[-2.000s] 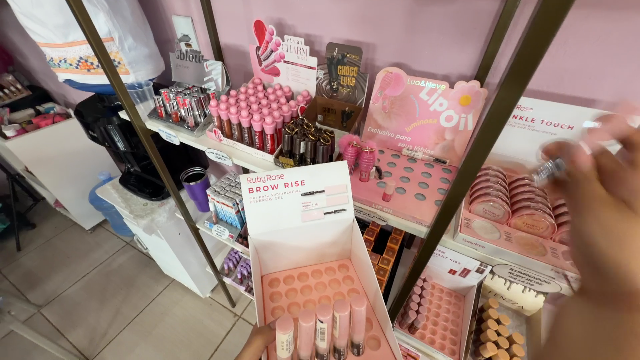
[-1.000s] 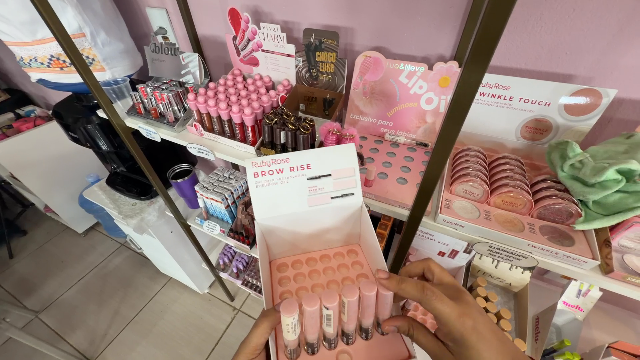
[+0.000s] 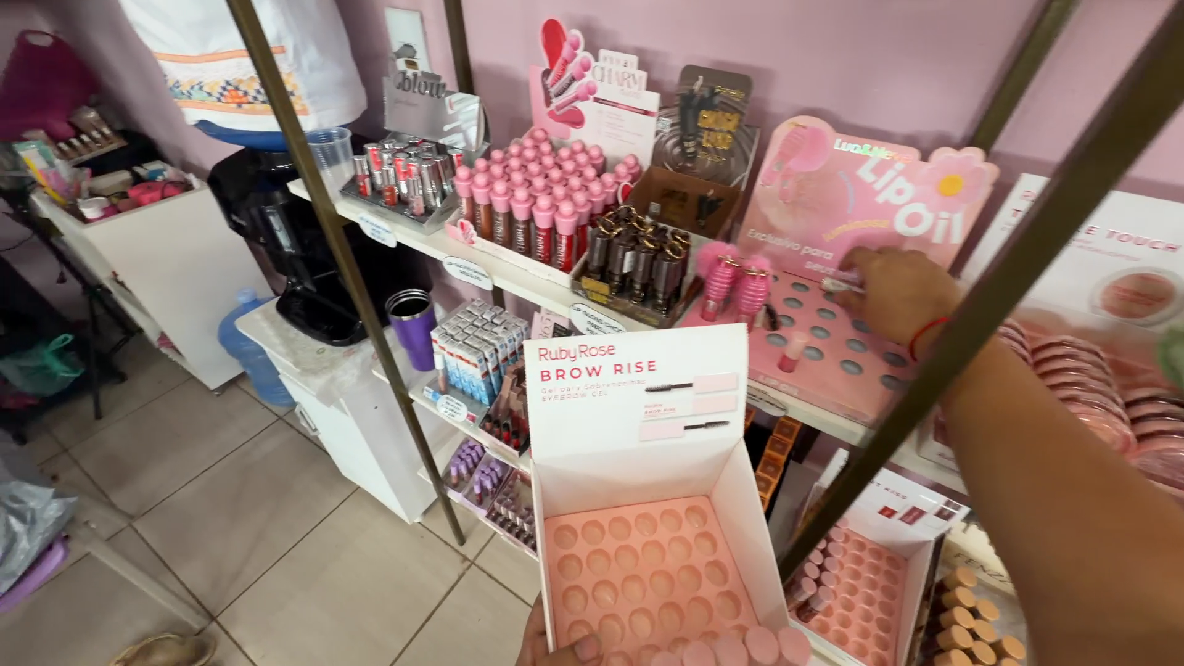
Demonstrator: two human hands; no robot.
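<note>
My left hand (image 3: 559,645) grips the lower left edge of a white Ruby Rose Brow Rise display box (image 3: 638,416), which has a pink tray of round holes. Several pink-capped tubes (image 3: 763,645) stand at the tray's near end, cut off by the frame. Past the brown metal post, my right hand (image 3: 893,296) reaches over the pink Lip Oil display (image 3: 832,370), its fingers around a small pale item (image 3: 840,286) that they partly hide. One pink tube (image 3: 793,351) and fluffy pink lip products (image 3: 735,282) stand in that display.
Slanting brown metal posts (image 3: 1045,203) cross in front of the shelf (image 3: 541,291). Pink-capped glosses (image 3: 546,199) and dark tubes (image 3: 638,259) fill displays at its middle. Powder compacts (image 3: 1082,398) are at right. A purple tumbler (image 3: 413,328) stands near a white cabinet (image 3: 347,416).
My right hand has left the tubes in the Brow Rise box and moved up to the Lip Oil display. The left hand still holds the box. The green cloth at right is now mostly out of view.
</note>
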